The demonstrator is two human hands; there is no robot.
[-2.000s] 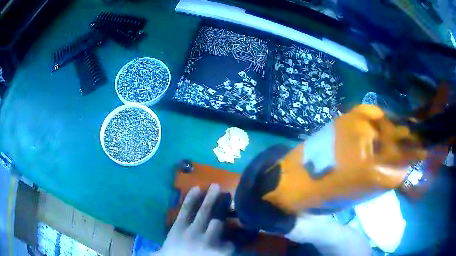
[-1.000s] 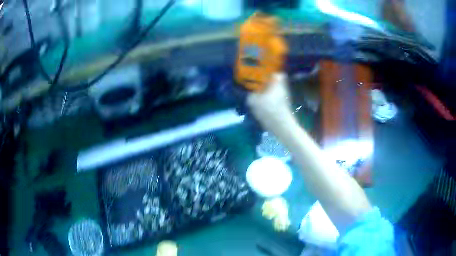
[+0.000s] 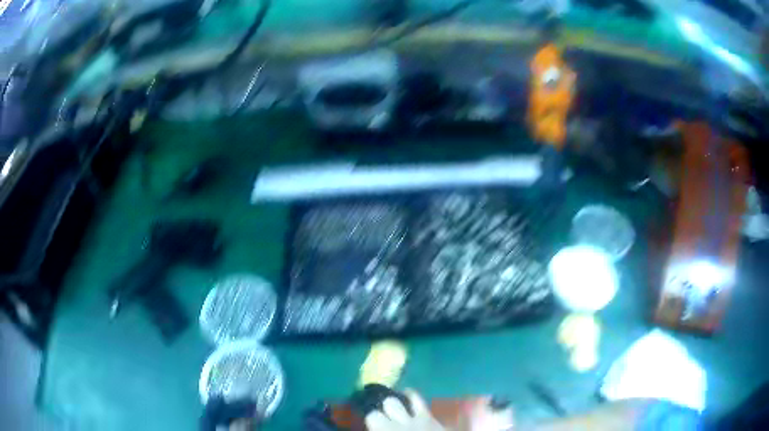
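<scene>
The orange-brown jig lies at the bottom edge, partly cut off. A hand with dark-covered fingers is over its left part. It appears to be my right hand, since a bare forearm comes in from the lower right with a blue sleeve. Blur hides whether its fingers hold anything. A dark blurred shape covers the lower rim of the near round dish; it may be my left fingertips, but I cannot tell. The orange screwdriver is upright behind the parts tray, with no hand on it.
The black parts tray is at centre below a white strip. Dark heat sinks lie left, a second round dish beside them. At right are a white dish, cream pile, white bag and second orange-brown jig.
The view has swung. The right hand held the orange screwdriver over the jig, then beyond the tray; now it has let go and come back low to the jig.
</scene>
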